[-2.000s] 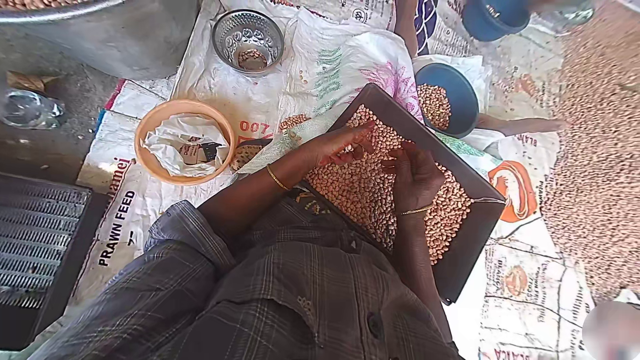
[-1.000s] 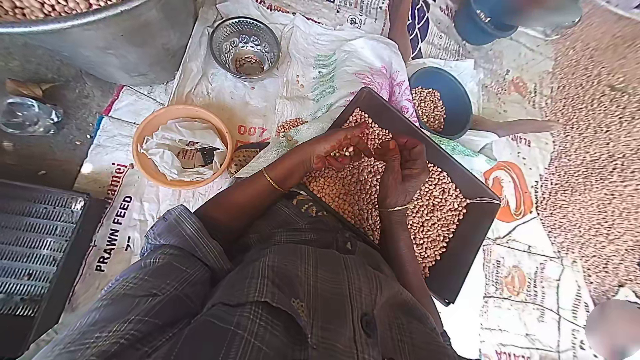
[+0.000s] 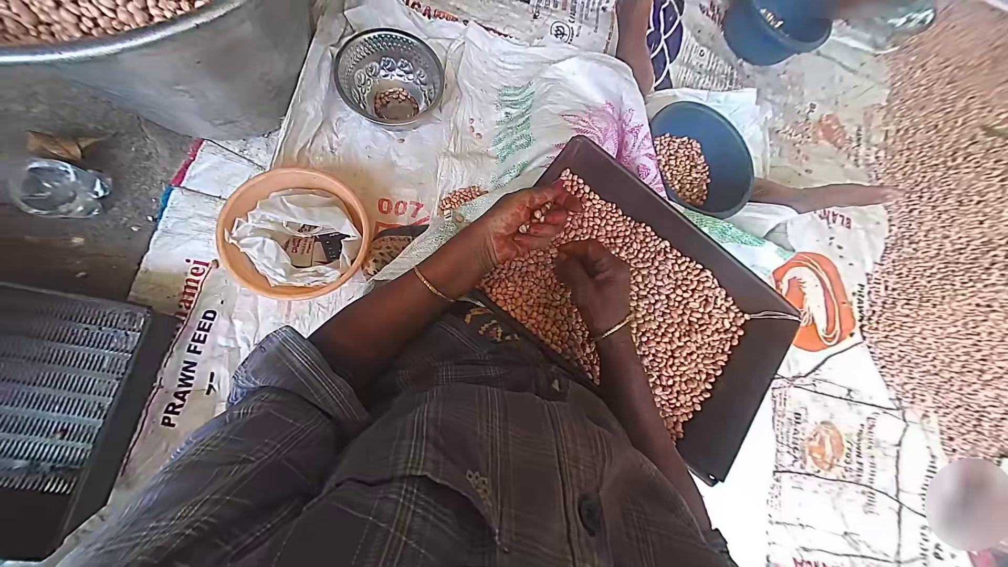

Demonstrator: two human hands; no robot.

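Note:
A dark rectangular tray (image 3: pixel 736 394) full of small pinkish-brown kernels, which look like shelled peanuts (image 3: pixel 677 315), lies tilted across my lap. My left hand (image 3: pixel 529 224), palm up with curled fingers, holds a few kernels above the tray's upper left part. Just right of it, my right hand (image 3: pixel 594 279) is over the heap with its fingers bent inward; whether anything is between its fingertips is hidden. Each wrist wears a thin gold-coloured bangle.
An orange basin (image 3: pixel 228 228) with a white bag stands at left, a steel bowl (image 3: pixel 342 75) above it. A blue bowl of kernels (image 3: pixel 736 150) sits beyond the tray, near another person's foot. A large metal vessel (image 3: pixel 197 71) is upper left, a ridged dark tray (image 3: pixel 126 394) lower left, spread kernels (image 3: pixel 945 276) far right.
My right hand has moved away from my left hand, down toward the kernels, since one second ago. My left hand stays over the tray.

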